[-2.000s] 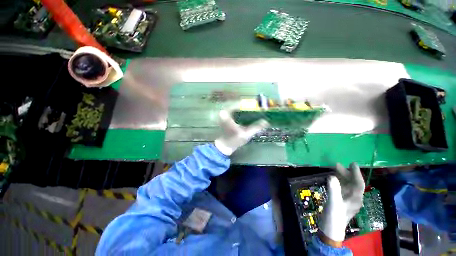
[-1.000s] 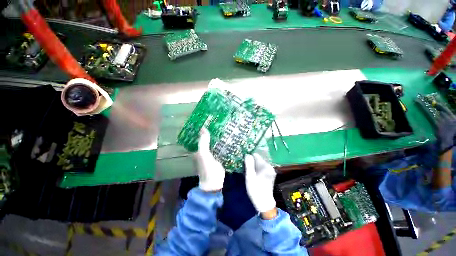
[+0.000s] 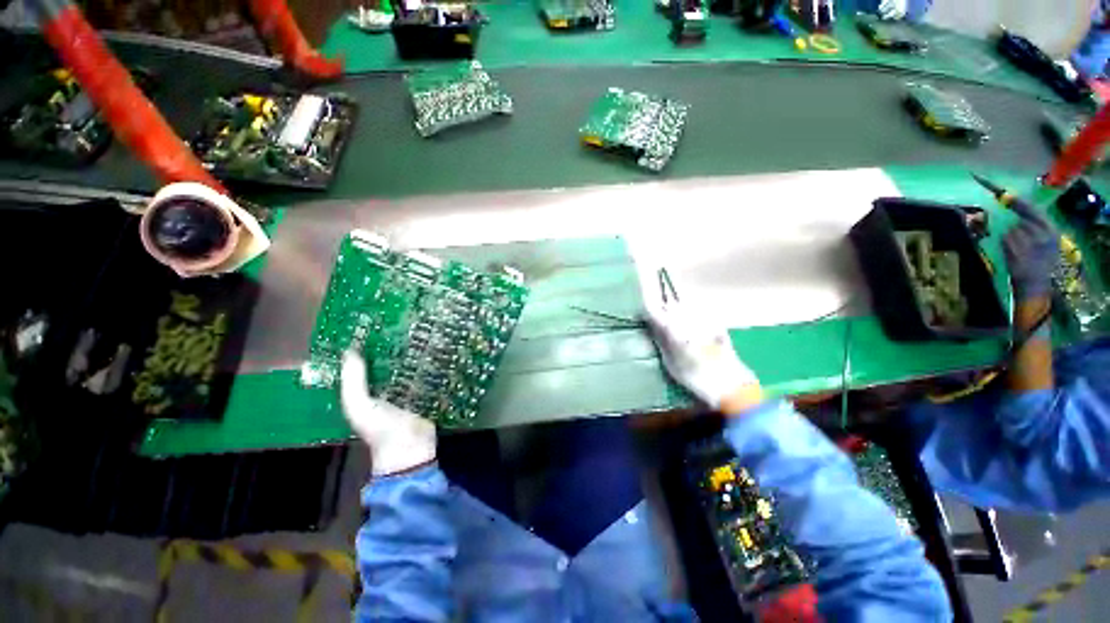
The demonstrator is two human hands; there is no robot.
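Note:
My left hand (image 3: 387, 426), in a white glove, holds a green circuit board (image 3: 414, 326) by its lower left part, solder side up, tilted over the left of the green mat (image 3: 584, 290). My right hand (image 3: 702, 353), gloved white, is at the right edge of the mat with its fingers closed on the dark tweezers (image 3: 665, 286). The prongs point up and away from me. The fingertips holding them are partly blurred.
Green pieces lie in the shallow black tray (image 3: 231, 347) at left and the deep black bin (image 3: 885, 270) at right. A tape roll (image 3: 195, 229) is beside the red post (image 3: 116, 91). Boards lie on the conveyor (image 3: 767, 116). Another person's gloved hand (image 3: 1032, 253) is at right.
The board has moved left, now held by my left hand alone. My right hand has left the board, moved right and taken hold of the tweezers. The other person's hand has moved up and left.

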